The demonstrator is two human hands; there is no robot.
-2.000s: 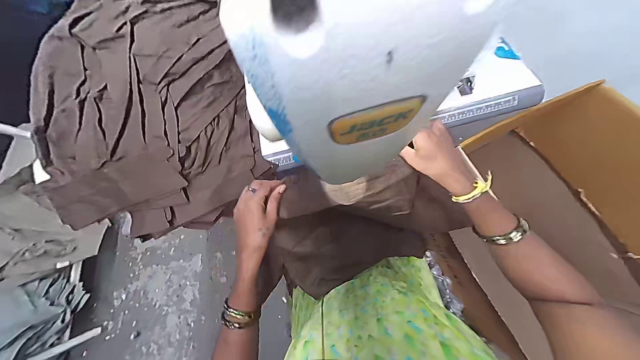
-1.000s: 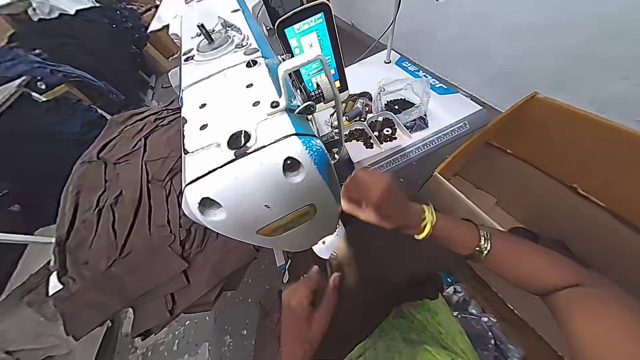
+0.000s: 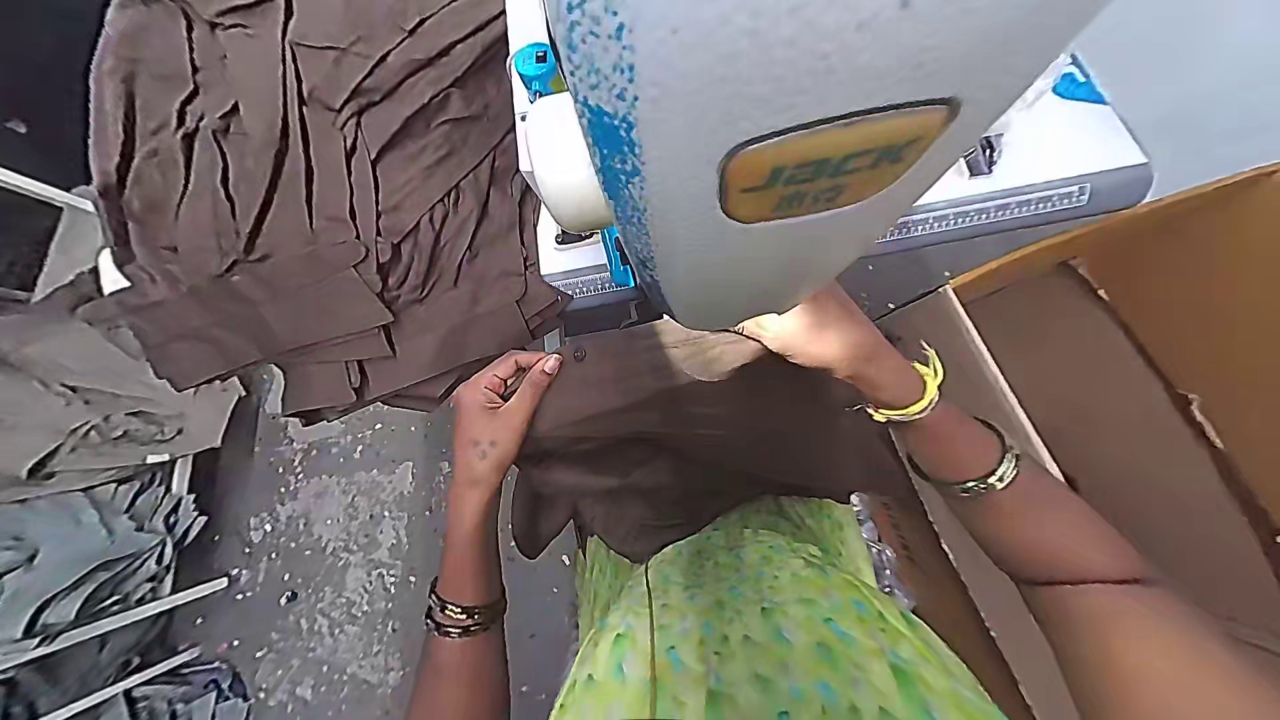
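Note:
A brown garment piece (image 3: 690,430) lies across my lap below the white-and-blue Jack sewing machine head (image 3: 760,160). My left hand (image 3: 495,415) pinches its left edge between thumb and fingers, beside a small dark button (image 3: 579,354) on the cloth. Under the machine's right side, my right hand (image 3: 825,340) grips the cloth's upper edge; its fingertips are partly hidden. The needle area is behind the machine head.
Stacked brown garments (image 3: 300,180) hang at the left. Grey garments (image 3: 90,400) lie over rails further left. An open cardboard box (image 3: 1100,400) stands at the right, close to my right forearm. The machine bed carries a ruler strip (image 3: 985,212).
The view has swung a lot. One second ago my right hand was raised beside the machine head; now it is lower, on the cloth's edge. The button shows now at my left fingertips.

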